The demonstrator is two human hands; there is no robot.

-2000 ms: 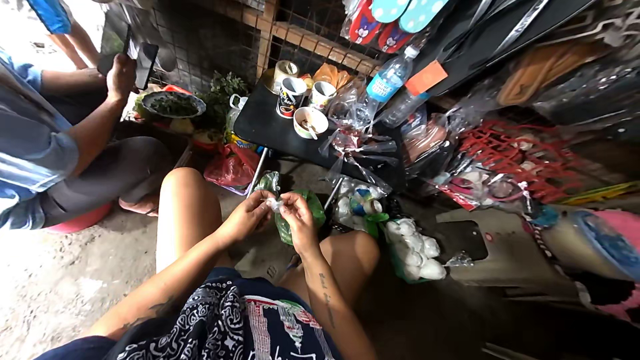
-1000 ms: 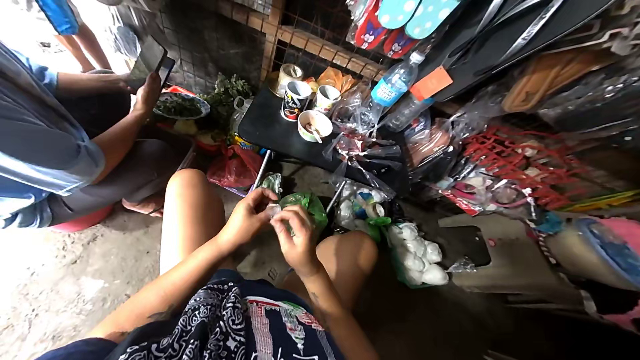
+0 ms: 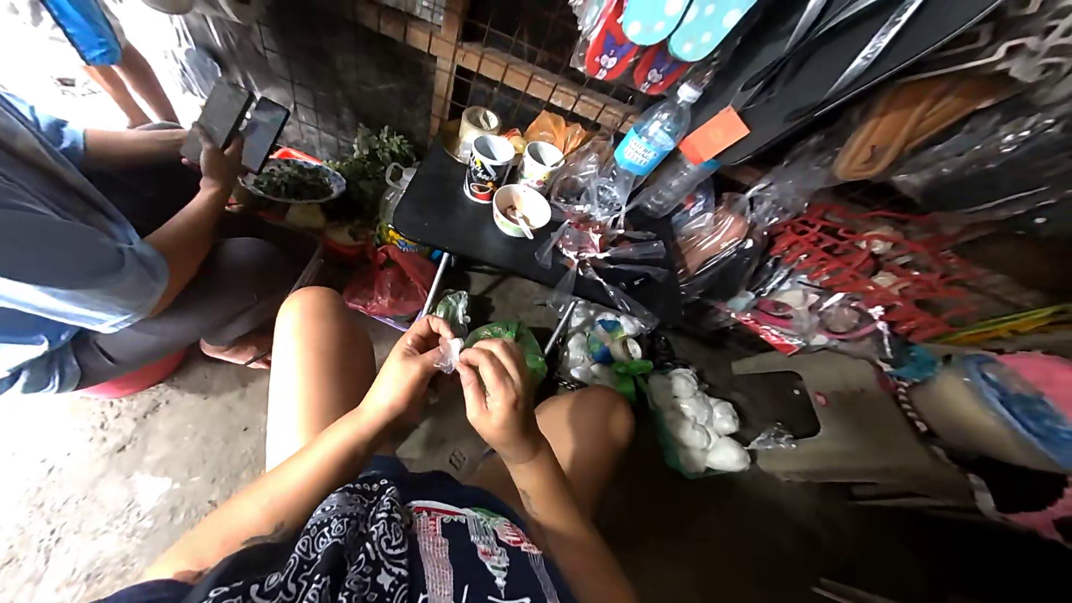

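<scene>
Over my lap, my left hand (image 3: 410, 365) pinches a small clear plastic bag (image 3: 450, 355) between thumb and fingers. Close on its right is my right hand (image 3: 500, 389), its fingertips at the bag's edge; whether they grip it cannot be told. What the little bag holds is too small to tell. Just beyond my hands lie a green plastic bag (image 3: 526, 341) and a knotted clear bag with green contents (image 3: 453, 310). Farther right, white rounded bundles (image 3: 693, 423) sit in a bag near my knee.
A low black table (image 3: 469, 230) bears cups, a paper bowl (image 3: 521, 210) with a spoon, and a plastic bottle (image 3: 657, 134). A beige plastic stool (image 3: 871, 419) lies at right. At left sits a person (image 3: 75, 243) holding two phones, near a plate of leaves (image 3: 293, 182).
The fingers of my right hand have shifted about the small bag. At left, the other person's hands and the phones have moved to the right.
</scene>
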